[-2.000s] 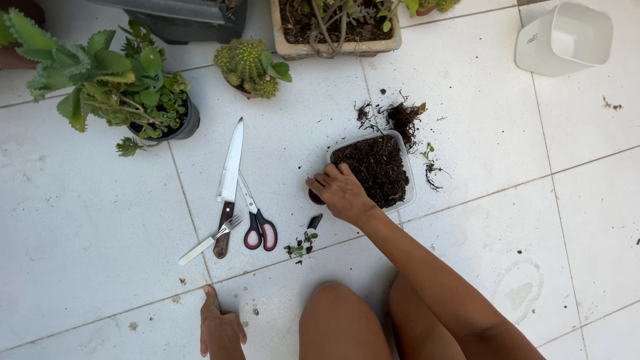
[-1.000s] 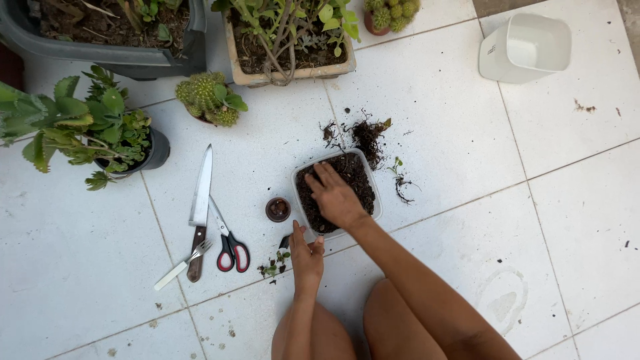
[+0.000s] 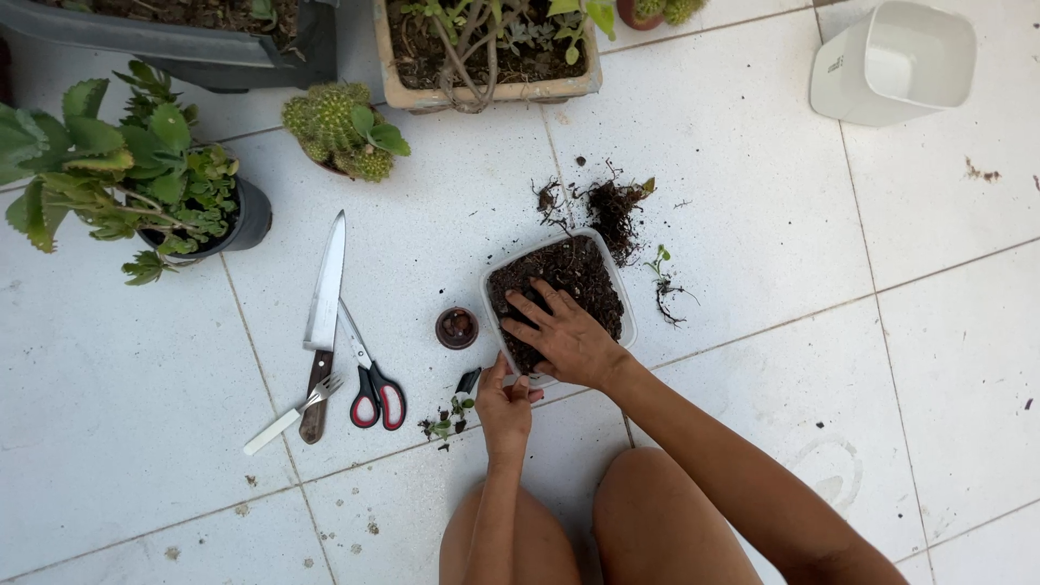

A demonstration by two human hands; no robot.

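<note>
A clear plastic tub [image 3: 624, 302] of dark soil [image 3: 581, 268] rests on the tiles before my knees. My right hand [image 3: 562, 335] is spread on the soil, fingertips in it, holding nothing that shows. At the tub's near left corner is my left hand [image 3: 505, 398], its fingers at the rim; whether they grip it is unclear. Just left of the tub stands a small brown pot [image 3: 457, 328] with dark lumps inside. Below that pot lie a small black piece [image 3: 468, 380] and a small green seedling [image 3: 441, 426]. A root clump [image 3: 615, 213] touches or nearly touches the tub's far side.
To the left lie a kitchen knife [image 3: 327, 292], scissors [image 3: 374, 390] and a fork [image 3: 296, 413]. A potted cactus [image 3: 345, 130], a leafy potted plant [image 3: 252, 213] and a rectangular planter [image 3: 496, 93] stand farther off. A rooted sprig [image 3: 666, 284] lies right; a white container [image 3: 845, 73] is far right.
My left hand has come from the floor at the left to the tub's near corner. My right hand has moved from beside the tub onto the soil, and the small brown pot now stands uncovered.
</note>
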